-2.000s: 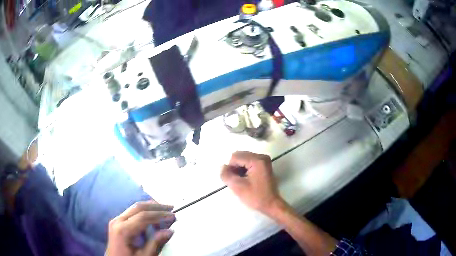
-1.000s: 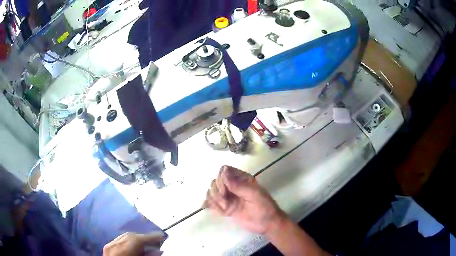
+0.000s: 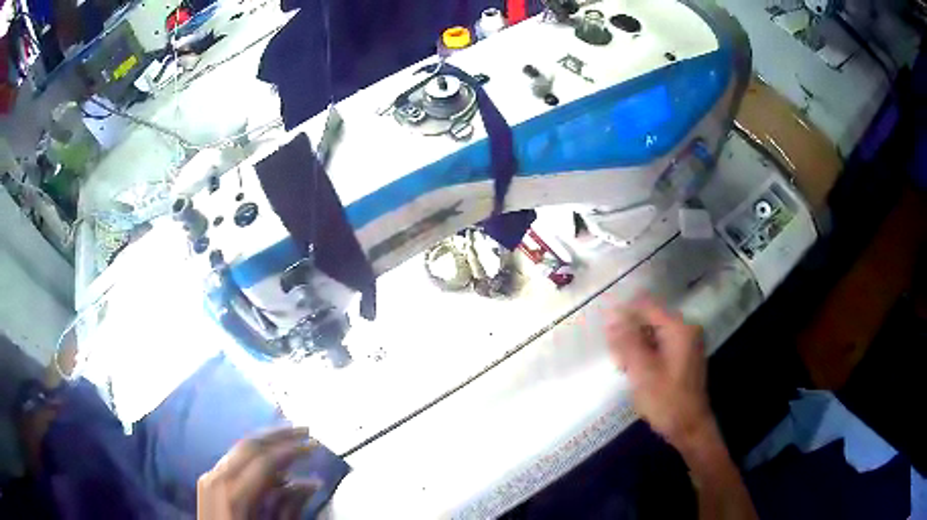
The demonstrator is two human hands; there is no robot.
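Observation:
My left hand (image 3: 256,477) is at the bottom left, slightly blurred, over the corner of a dark purple garment panel (image 3: 198,421); whether its fingers hold the cloth I cannot tell. My right hand (image 3: 661,366) is raised over the right part of the white table, blurred, fingers curled; I cannot tell if anything is in it. The sewing machine head (image 3: 600,132), white with a blue stripe, lies across the view. Its presser foot and needle area (image 3: 323,343) shows at its left end, with no hand there.
Purple cloth strips (image 3: 310,208) hang over the machine head. A coiled pale heap (image 3: 470,266) and a red-handled tool (image 3: 547,258) lie under the arm. A bobbin tray (image 3: 764,225) is at the right end. Thread cones (image 3: 455,39) stand behind the head. Cut pieces (image 3: 844,462) lie lower right.
My right hand has moved right, away from the middle of the table front. My left hand has risen slightly since a second ago. The view has shifted and turned a little.

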